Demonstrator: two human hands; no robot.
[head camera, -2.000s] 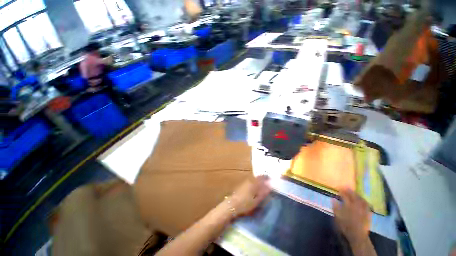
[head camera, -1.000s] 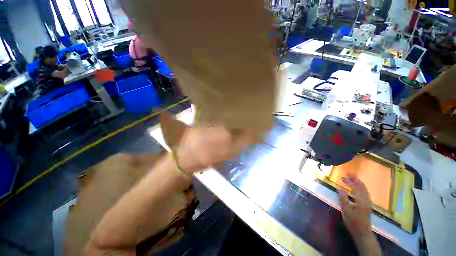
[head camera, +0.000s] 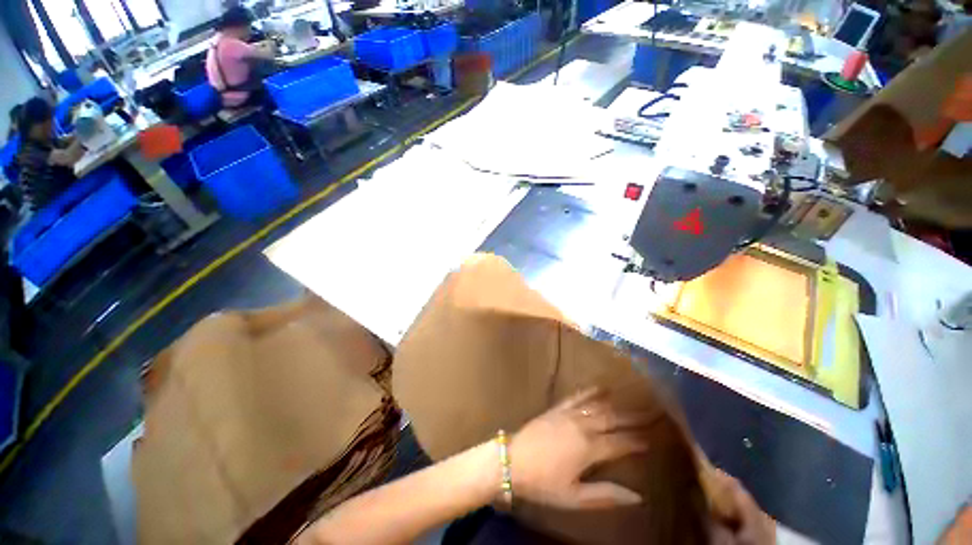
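A brown bag panel (head camera: 485, 373) lies bent in front of me, its far corner raised over the table edge. My left hand (head camera: 576, 452) lies on top of it with its fingers spread. My right hand (head camera: 741, 511) is low at the panel's right edge, its fingers curled there and partly hidden. The pattern sewing machine's dark grey head (head camera: 698, 224) stands beyond. Under and beside it, the yellow clamp frame (head camera: 842, 341) surrounds an orange pocket piece (head camera: 751, 303). No hand touches the frame.
A stack of brown panels (head camera: 266, 394) is at lower left. White sheets (head camera: 394, 240) cover the table left of the machine. A teal-handled tool (head camera: 887, 452) lies at right. Brown material (head camera: 906, 128) stands behind at right. Blue bins (head camera: 240, 170) and two people are farther back.
The brown panel has come down from its raised position to lie in front of me. My left hand has moved right and down with it. My right hand has left the orange piece for the panel's edge.
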